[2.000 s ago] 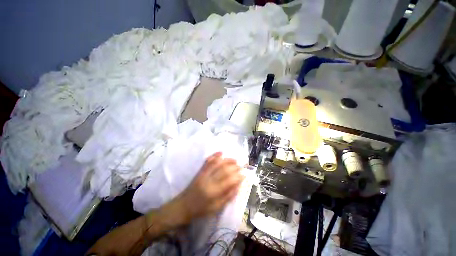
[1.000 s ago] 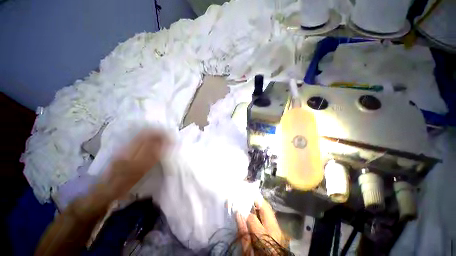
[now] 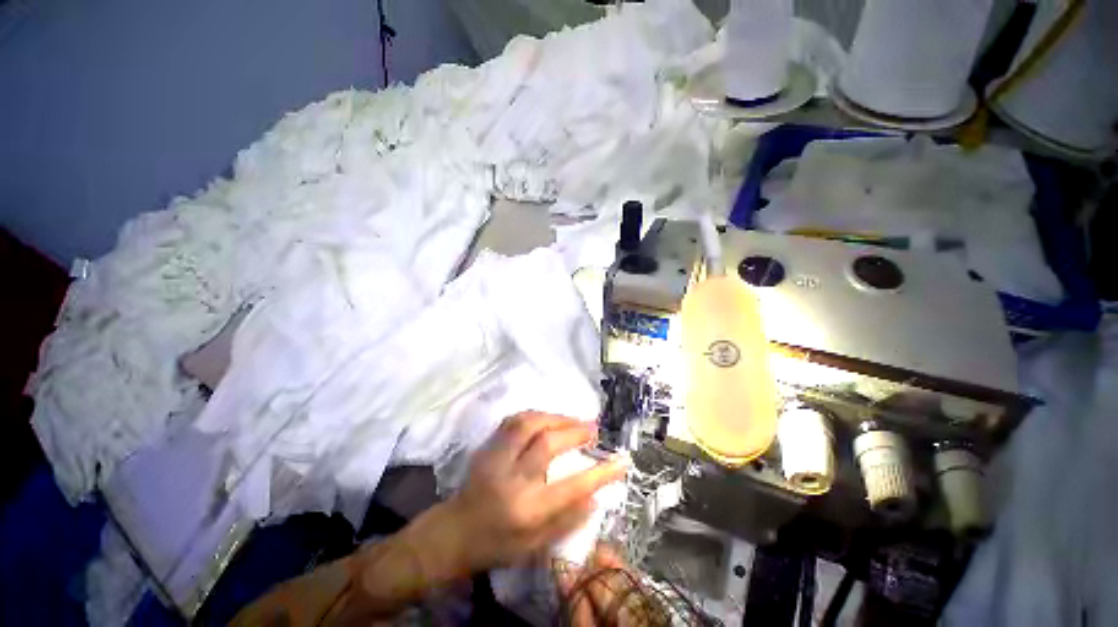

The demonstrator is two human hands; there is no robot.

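Observation:
My left hand (image 3: 527, 490) rests at the needle area (image 3: 625, 416) of the overlock machine (image 3: 846, 319), its fingers on a white garment piece (image 3: 521, 398) that spreads left of the needle. The fingertips hold the cloth's edge close to the metal parts. My right hand (image 3: 607, 588) is low at the frame's bottom, partly hidden by dark hair strands and cut off by the edge. It is near the lower end of the cloth; its grip cannot be made out.
A large white heap of pieces (image 3: 331, 184) fills the left and back. A flat lilac-white board (image 3: 172, 502) lies under it. A blue tray (image 3: 1073, 245) with white pieces and thread cones (image 3: 913, 61) stand behind the machine. White cloth (image 3: 1054, 490) hangs at right.
My left hand has moved right from over the heap to the cloth at the needle. My right hand has moved slightly down. The cloth left of the needle now lies differently.

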